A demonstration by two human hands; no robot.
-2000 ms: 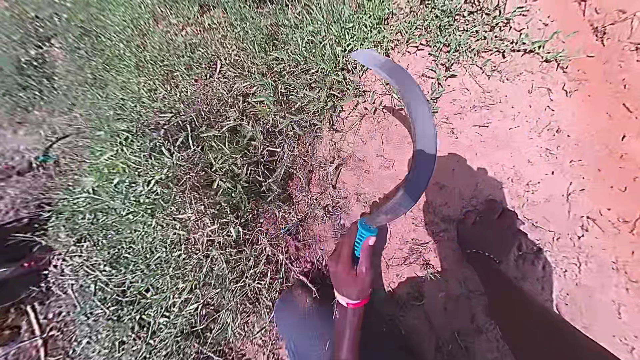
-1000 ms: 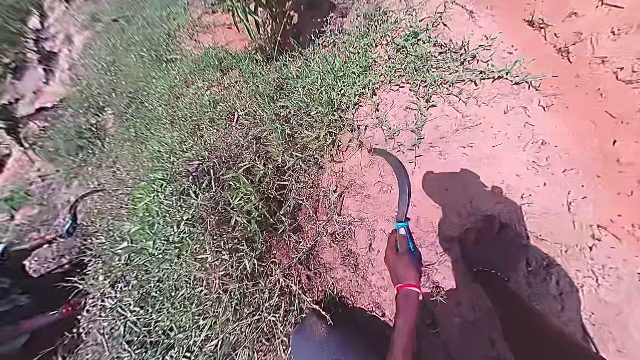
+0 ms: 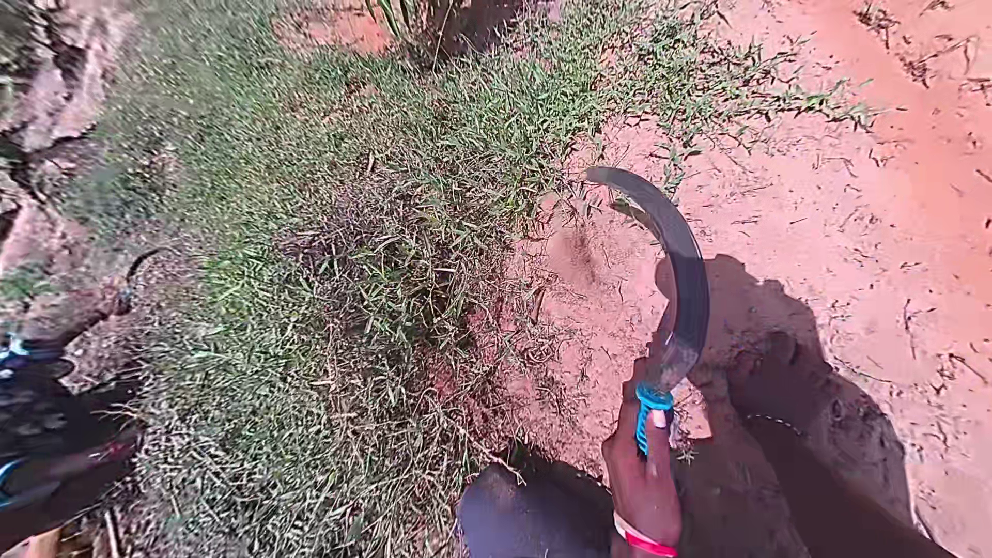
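Observation:
My left hand (image 3: 643, 480), with a red and white band at the wrist, grips the blue handle of a sickle (image 3: 686, 294). The thumb lies along the handle. Its curved metal blade arches up and left over bare reddish soil, the tip near the edge of a grass patch (image 3: 403, 256). What looks like my right hand (image 3: 771, 368), with a thin beaded band at the wrist, is in deep shade right of the sickle; its fingers and anything in them cannot be made out.
At the left edge another person's hand (image 3: 116, 302) is near a second curved blade (image 3: 143, 263), both blurred. My clothed knee (image 3: 535, 511) is at the bottom. A leafy clump (image 3: 411, 23) grows at the top. Dry stems lie in the grass, and rough, broken ground borders it at left.
Since one second ago, the sickle blade has turned and shows longer and wider in view. My left hand has kept its hold on the handle. The view has shifted since two seconds ago.

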